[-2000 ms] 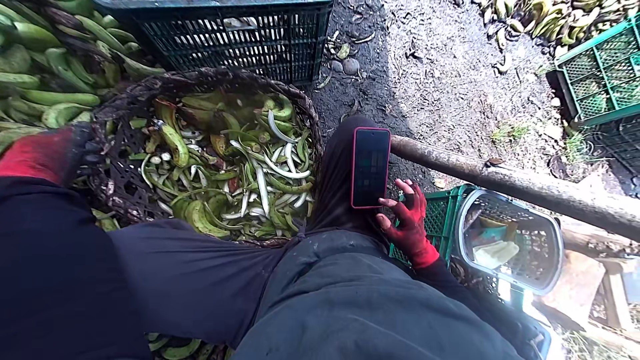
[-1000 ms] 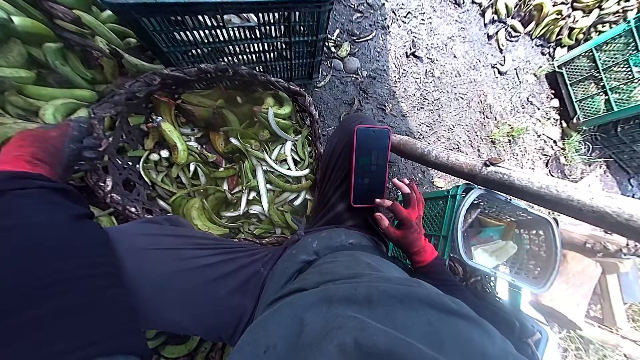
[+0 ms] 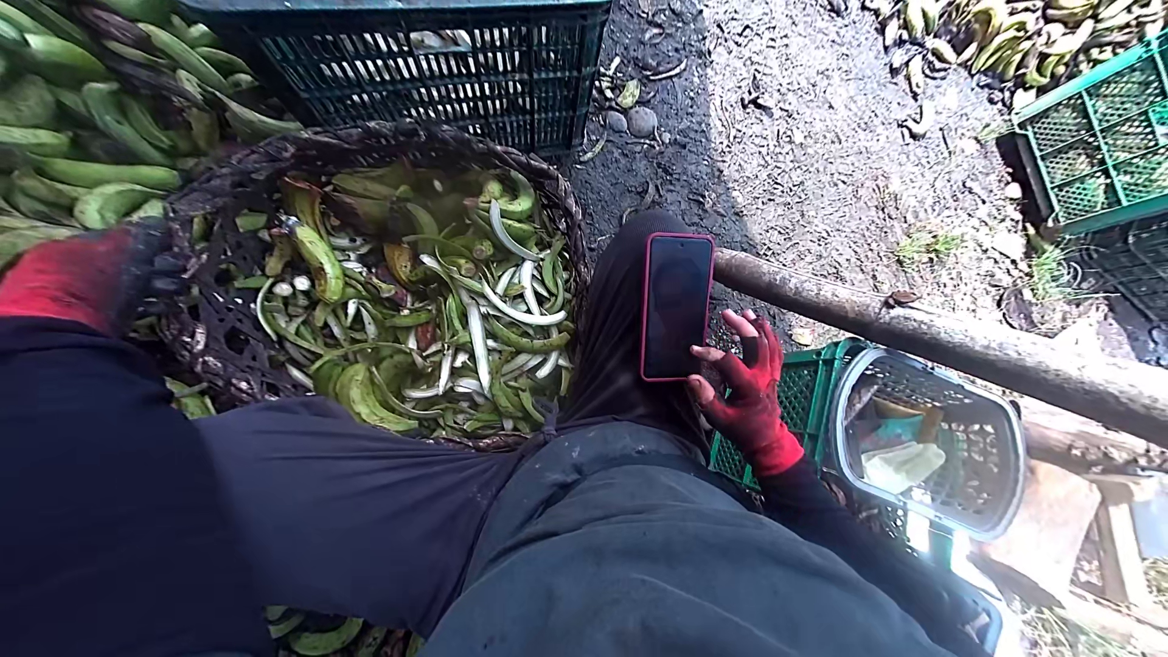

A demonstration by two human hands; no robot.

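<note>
A smartphone in a pinkish-red case [image 3: 677,307] lies on my right thigh, its screen dark. My right hand [image 3: 750,388], in a red and black glove with bare fingertips, is at the phone's lower right corner, fingers apart and not closed round it. My left hand [image 3: 109,274], in a red and dark glove, rests at the left rim of a woven basket [image 3: 214,351]; its fingers are partly hidden and blurred, so its grip cannot be told. Inside the basket, between my legs, are green and whitish peels [image 3: 474,338] and a greenish plantain or banana [image 3: 319,260].
Green plantains or bananas [image 3: 114,173] are heaped at upper left. A dark green plastic crate [image 3: 429,78] stands beyond the basket. A wooden pole [image 3: 940,338] runs rightward from my knee, above a green crate [image 3: 812,392] and a clear-rimmed container [image 3: 931,443]. Another crate [image 3: 1100,137] and yellowish fruit [image 3: 1013,32] lie upper right.
</note>
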